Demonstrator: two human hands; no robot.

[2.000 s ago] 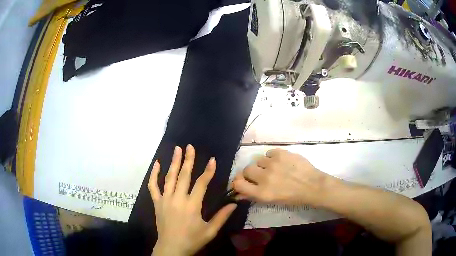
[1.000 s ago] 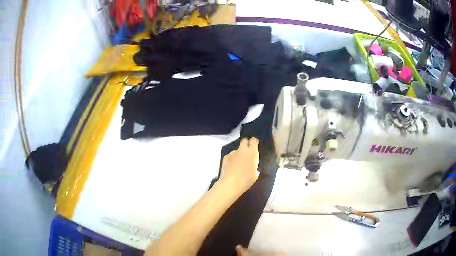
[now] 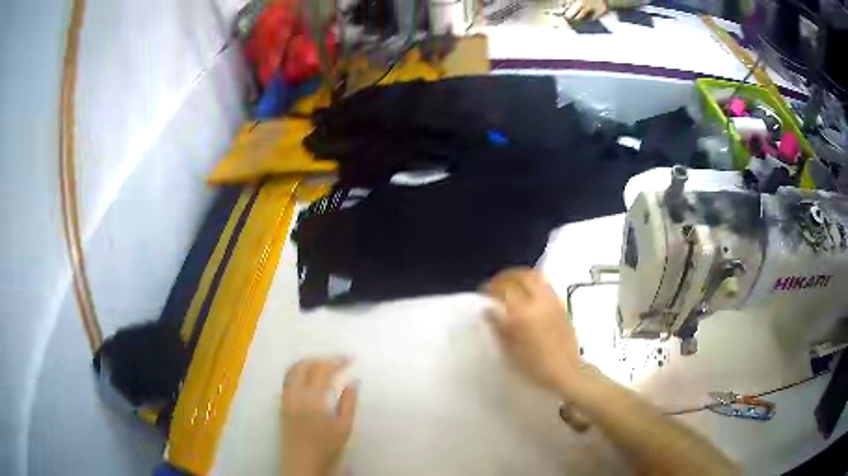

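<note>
A pile of black fabric panels (image 3: 428, 232) lies on the white table, left of and behind the sewing machine head (image 3: 693, 260). My right hand (image 3: 535, 321) reaches to the pile's front edge with curled fingers; blur hides whether they grip the cloth. My left hand (image 3: 316, 414) is low over the white table, in front of the pile, blurred, thumb apart from the fingers, holding nothing visible. Thread snips (image 3: 742, 405) with orange and blue handles lie on the machine bed at the lower right.
Yellow tape (image 3: 232, 344) runs along the table's left edge, with a dark bundle (image 3: 144, 363) beyond it. A green basket (image 3: 758, 130) of thread cones stands behind the machine. A dark flat object (image 3: 830, 404) is at the right edge. Another person's hand (image 3: 586, 9) shows at the top.
The long black panel beside the machine head has gone from there. My left hand has moved down and left, away from the cloth; my right hand has come up to the pile. The view has shifted left.
</note>
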